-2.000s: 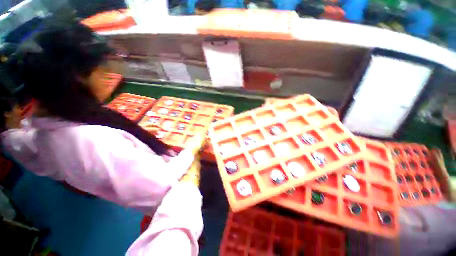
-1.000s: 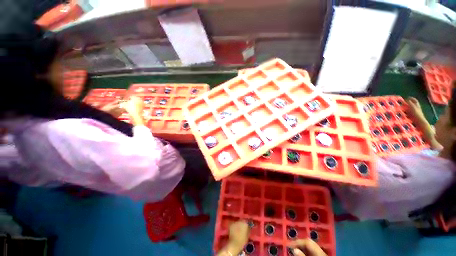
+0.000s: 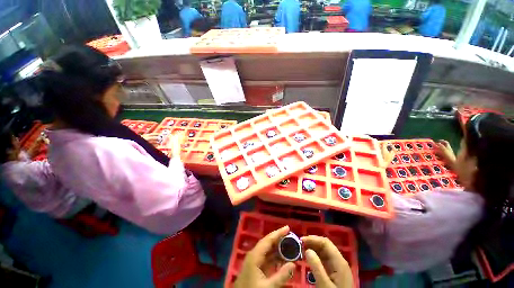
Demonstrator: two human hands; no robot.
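A round watch head (image 3: 290, 247) with a dark face and a silver rim is held upright above the lap-level red-orange tray (image 3: 241, 225). My left hand (image 3: 262, 261) grips it at its left edge between thumb and fingers. My right hand (image 3: 326, 263) has its fingertips at the watch head's right edge. The hands hide much of the tray. Another watch head (image 3: 311, 277) shows in a pocket between my hands. Ahead, a tilted tray (image 3: 239, 196) lies crosswise on another tray (image 3: 380, 211); both hold watch heads in some pockets.
A person in pink (image 3: 124, 174) works at a tray (image 3: 194, 163) on the left. Another person in pink (image 3: 422, 225) is at a filled tray (image 3: 414, 145) on the right. A red stool (image 3: 174, 260) stands at the lower left. A dark board with white paper (image 3: 379, 93) stands behind.
Both hands have come up from the lap-level tray and now hold a watch head together. The view has tilted, showing more of the ledge and people behind. A pale-faced head in the lower stacked tray no longer shows.
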